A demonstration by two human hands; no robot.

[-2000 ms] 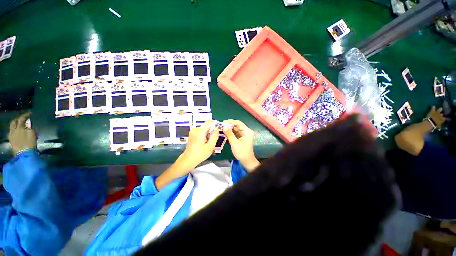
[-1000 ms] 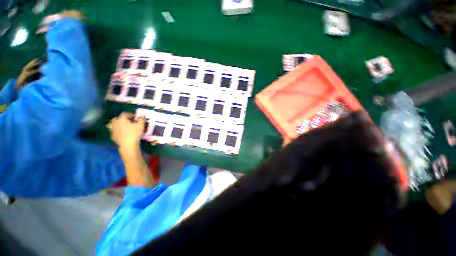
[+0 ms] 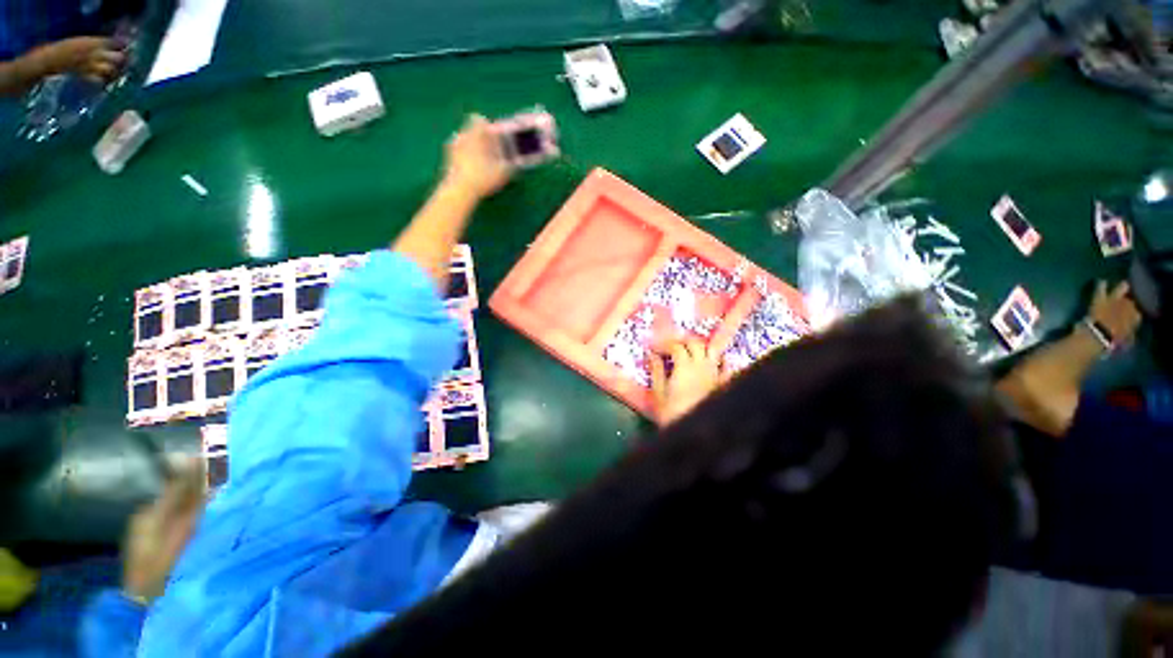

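Note:
My left hand reaches over the rows to the far side, its fingertips on one slightly blurred screen board, held beyond the tray's far corner. My right hand is in the salmon-red parts tray, fingers down at the small glittering parts; whether it pinches any cannot be told. Rows of screen boards lie edge to edge at the left. My blue left sleeve covers part of them, mostly the front row.
A clear plastic bag and white strips lie right of the tray. White housings and loose boards lie on the far side. A blurred hand is at left, a neighbour's arm at right. A dark shape blocks the lower view.
My left hand has moved from the front row's left end to the far side and taken hold of the board beside the tray. My right hand now shows in the tray. The view has shifted.

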